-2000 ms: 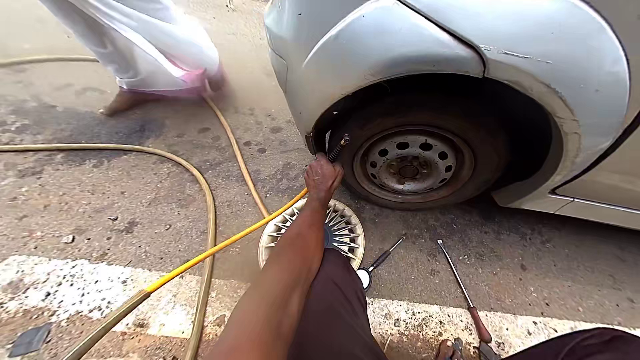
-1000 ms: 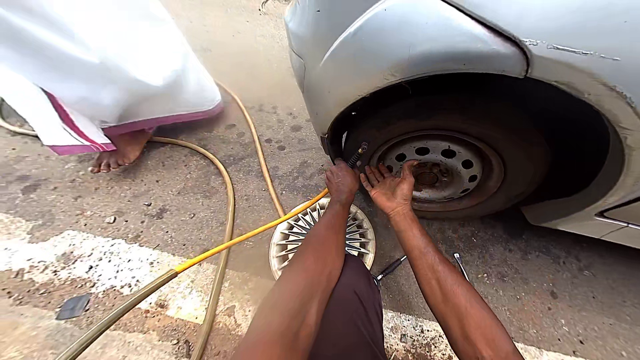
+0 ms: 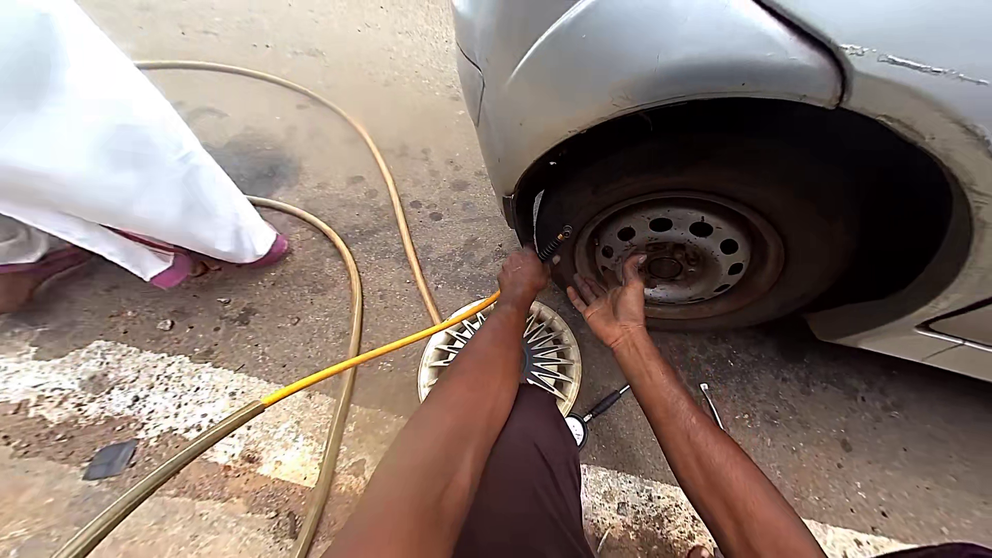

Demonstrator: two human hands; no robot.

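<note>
My left hand (image 3: 524, 273) is closed around the end of a yellow air hose (image 3: 387, 346), whose black coiled fitting with a metal tip (image 3: 566, 232) sticks out towards the tyre (image 3: 573, 182). Beside the steel wheel rim (image 3: 701, 229), my right hand (image 3: 612, 310) is held palm up with fingers spread and holds nothing. Its thumb overlaps the rim in view; whether it touches cannot be told. The wheel sits under the silver car's fender (image 3: 666, 54). A wheel cover (image 3: 562, 341) lies on the ground below my left hand, partly hidden by my forearm.
A round pressure gauge (image 3: 575, 430) lies by my knee, and a metal tool (image 3: 711, 404), partly hidden, lies right of my forearm. A tan hose (image 3: 353, 279) loops over the road. At left stands a person in a white cloth (image 3: 116, 139). A dark flat scrap (image 3: 110, 459) lies lower left.
My right hand, not seen at the wheel two seconds ago, came up beside it by one second ago and remains there. The person at left has moved. My left hand still holds the hose.
</note>
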